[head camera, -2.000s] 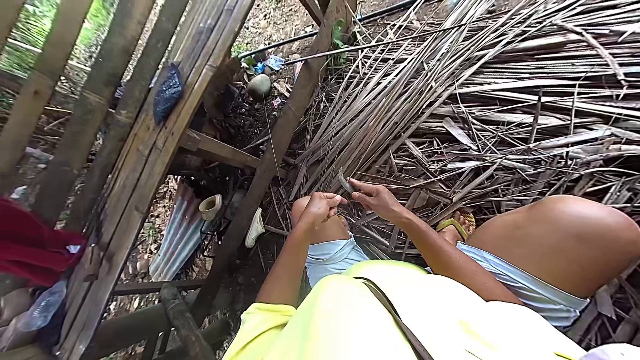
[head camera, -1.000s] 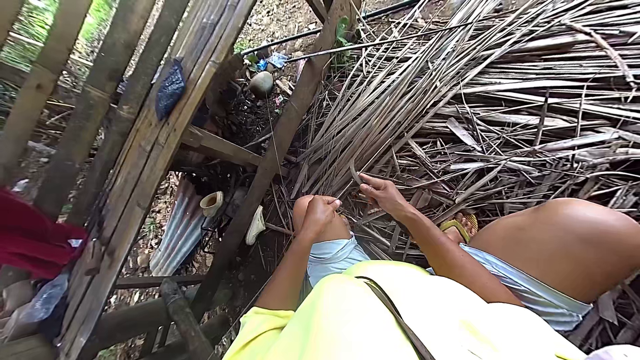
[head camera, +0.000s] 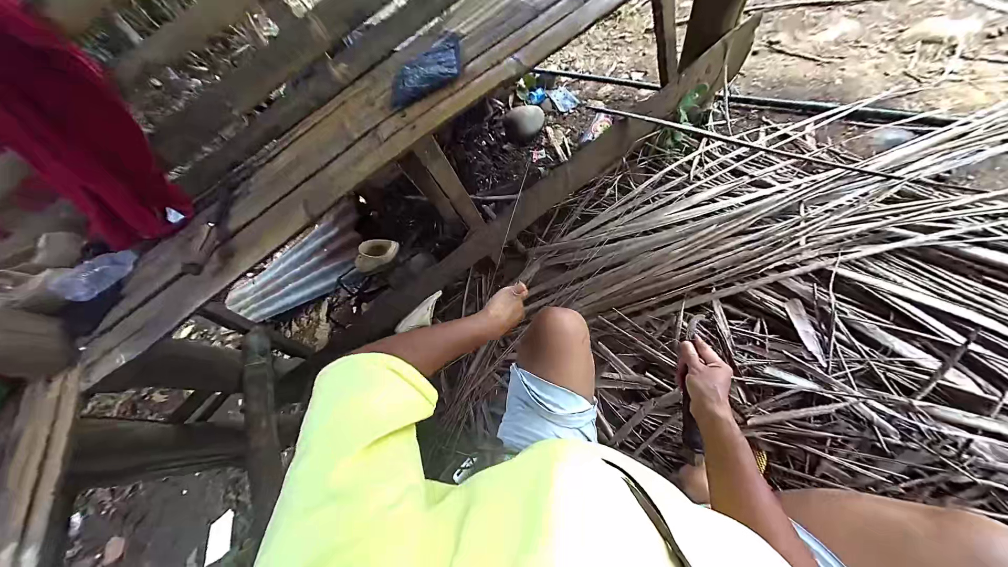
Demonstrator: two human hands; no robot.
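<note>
My left hand (head camera: 506, 307) is closed just left of my bent knee, with its fingertips pinched near the ends of some thin dry strips; what it pinches is too small to tell. On the other side of the knee, my right hand (head camera: 706, 376) grips the dark handle of a small curved blade (head camera: 694, 324), whose tip points up and away from me. Under and beyond both hands spreads a large heap of dry palm leaf strips (head camera: 709, 228).
A bamboo bench (head camera: 331, 165) runs along the left, bearing a dark plastic bag (head camera: 428, 71), a red cloth (head camera: 79, 126) and clear plastic (head camera: 94, 276). Below it lie corrugated metal sheet (head camera: 295, 264) and a pale cup-like container (head camera: 376, 254). A slanting wooden beam (head camera: 543, 193) borders the heap.
My hands, close together before, are now wide apart on either side of my knee. The right hand with the blade has moved right. The view has turned.
</note>
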